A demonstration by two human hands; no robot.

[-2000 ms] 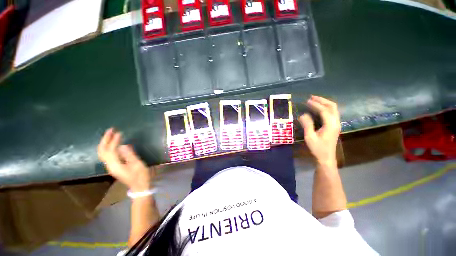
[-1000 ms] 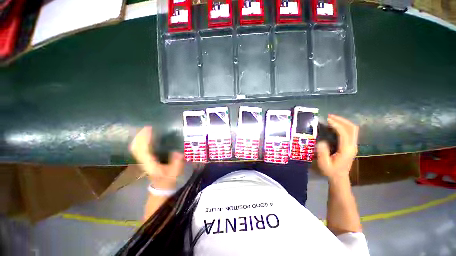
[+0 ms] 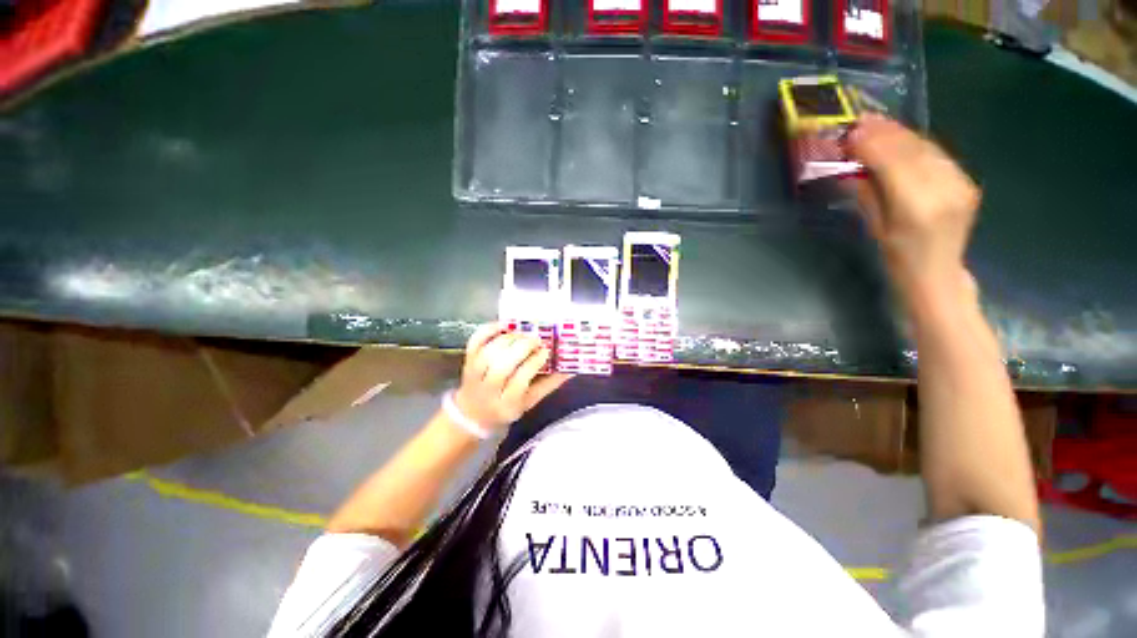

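Three keypad phones lie face up in a row near the belt's front edge: a left one (image 3: pixel 531 274), a middle one (image 3: pixel 589 280) and a right one (image 3: pixel 650 274). My left hand (image 3: pixel 505 371) has its fingers over the lower end of the left phone. My right hand (image 3: pixel 908 187) holds a yellow-framed keypad phone (image 3: pixel 818 102) over the right front pockets of a clear blister tray (image 3: pixel 499 197); whether a second phone is with it is unclear. Red phones (image 3: pixel 692 15) with white labels, backs up, fill the tray's far row.
The dark green belt (image 3: pixel 225 187) runs across the view. A red plastic tray (image 3: pixel 44 38) and part of a pale board (image 3: pixel 206 13) are at the far left. Brown cardboard (image 3: pixel 150 399) and a red object (image 3: pixel 1091 480) are below the belt's edge.
Two phones from the right end of the row of five have left it. My right hand has moved up over the tray with a phone. My left hand has moved right, onto the left phone.
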